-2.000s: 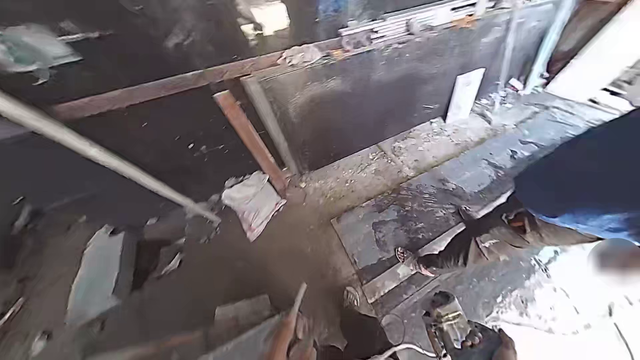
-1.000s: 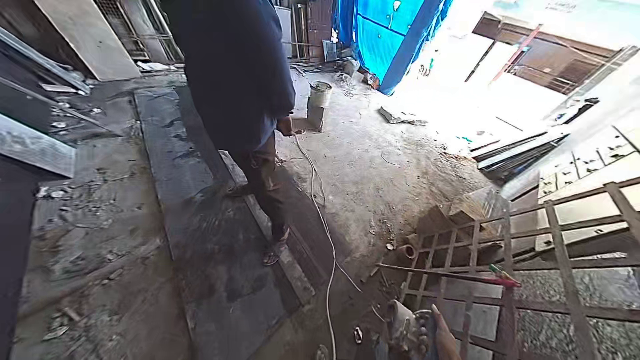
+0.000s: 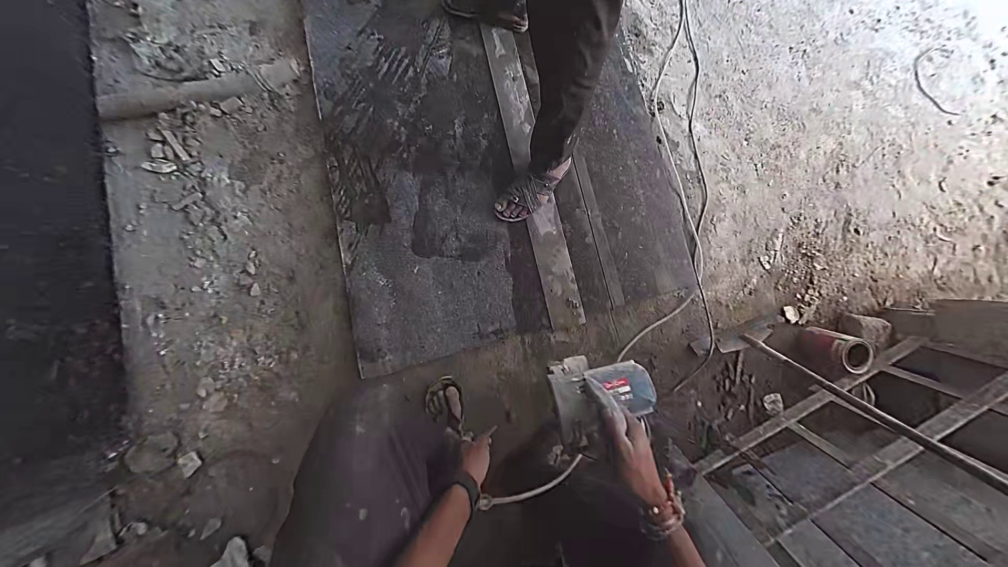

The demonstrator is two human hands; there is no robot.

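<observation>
My right hand is closed around the handle of a dusty handheld power cutter with a blue motor housing and a pale cord. My left hand, with a dark band at the wrist, is partly curled beside my knee, to the left of the cutter; a small thin thing shows at its fingers, too blurred to name. Ahead lies a dark stone slab on the ground, with a narrow straight strip along it. Another person's sandalled foot rests on the strip.
A pale cable runs along the slab's right side to the cutter. At right are a metal grid frame, a long rod and a short pipe piece. Rubble and a dark panel are at left.
The view has swung strongly, and now looks down at the slab. The cutter is in my right hand in the frame of one second ago as well.
</observation>
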